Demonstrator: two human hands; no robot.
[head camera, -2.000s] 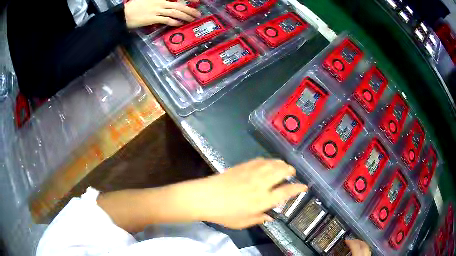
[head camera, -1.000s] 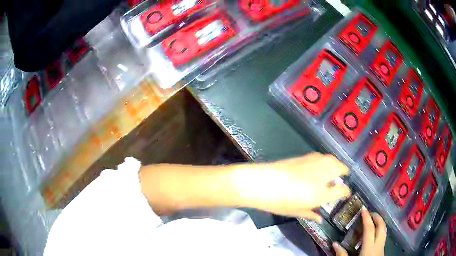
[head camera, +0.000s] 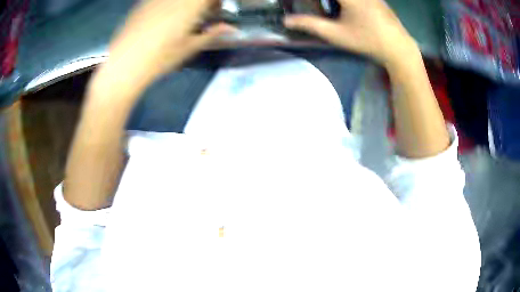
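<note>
My left hand (head camera: 171, 28) and my right hand (head camera: 368, 28) are at the top of the view, blurred, with their fingers partly cut off by the top edge. Between them lie dark blocks that look like phone batteries (head camera: 305, 7), also blurred and cut off, close to the bench's front edge. Both thumbs point inward at the blocks, one from each side. Whether either hand grips a block cannot be told.
The bench (head camera: 63, 43) runs along the top, its pale front edge curving at left. Red phones in clear trays (head camera: 479, 34) show at the upper right, with red items at the far upper left. A brown carton (head camera: 25, 165) stands at left. My white-clothed body fills the middle.
The view has tilted down onto my body, so the large phone tray has left the picture. Both hands now show at the top, on either side of the dark blocks.
</note>
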